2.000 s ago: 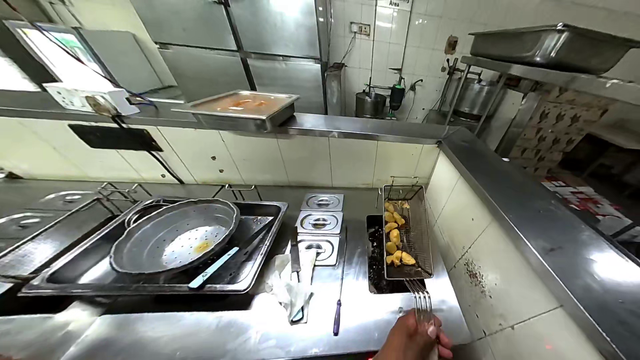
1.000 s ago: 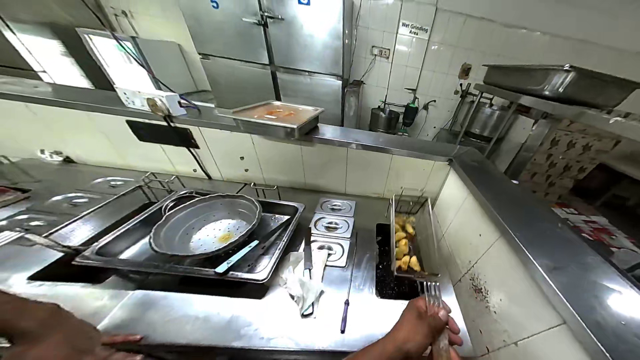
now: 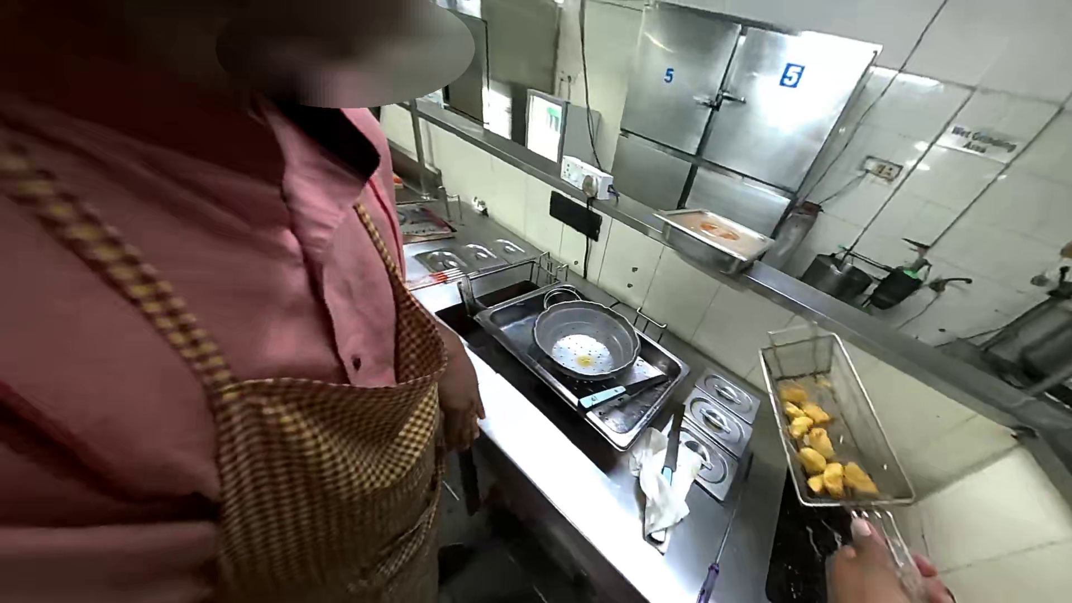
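At the lower right, my right hand (image 3: 875,565) grips the handle of a wire fryer basket (image 3: 886,427), which is raised and tilted over a dark fryer well (image 3: 808,536). Golden fried pieces (image 3: 814,440) lie along the left and lower part of the basket. My left hand is out of view. Left of the well, a purple-handled rod (image 3: 708,582) rests on the steel counter. Beside it are a crumpled white cloth (image 3: 666,486) with a knife on it and several lidded steel containers (image 3: 716,423).
A person in a checked apron (image 3: 335,469) stands close on the left, one hand hanging by the counter edge. A steel tray (image 3: 615,431) holds a perforated round pan (image 3: 586,339) and a blue-handled spatula (image 3: 605,395). A shallow steel pan (image 3: 716,239) sits on the ledge behind.
The basket has come up out of the fryer well in my right hand. The view has swung left, and a person in an apron now fills its left side.
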